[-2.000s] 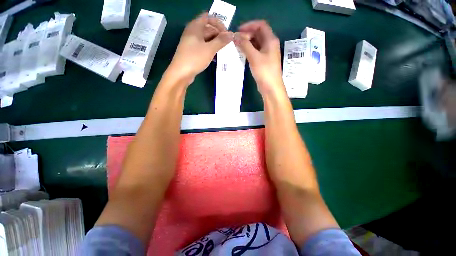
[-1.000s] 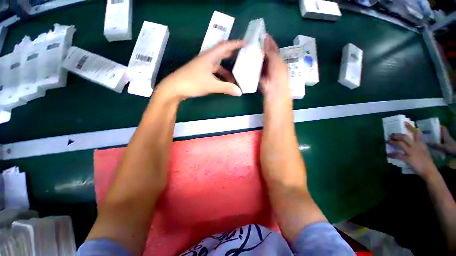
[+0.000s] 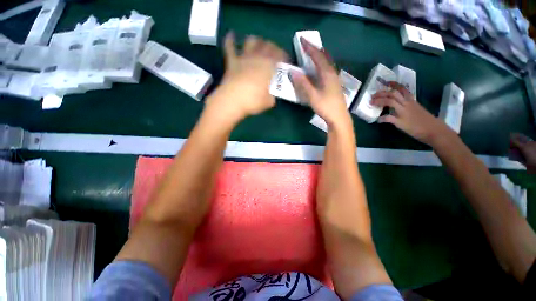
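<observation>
White cartons lie on the green conveyor. My left hand is blurred, its fingers apart, just left of a white carton with a barcode; no grip shows. My right hand is spread palm down, its thumb over that carton's right end and its fingers at another white carton. I see no carton closed in its fingers. A further carton lies partly hidden behind my right hand. Whether the barcode carton's ends are closed cannot be told.
Another person's hand touches a carton at right. Overlapping cartons with raised flaps lie at left. A pale strip crosses beyond the red pad. Thin white pieces stand lower left. Bagged parts lie upper right.
The carton held upright between my hands is no longer held up. My left hand has moved left and opened. The left carton with an open flap has left its place. Another person's arm now reaches in from the right.
</observation>
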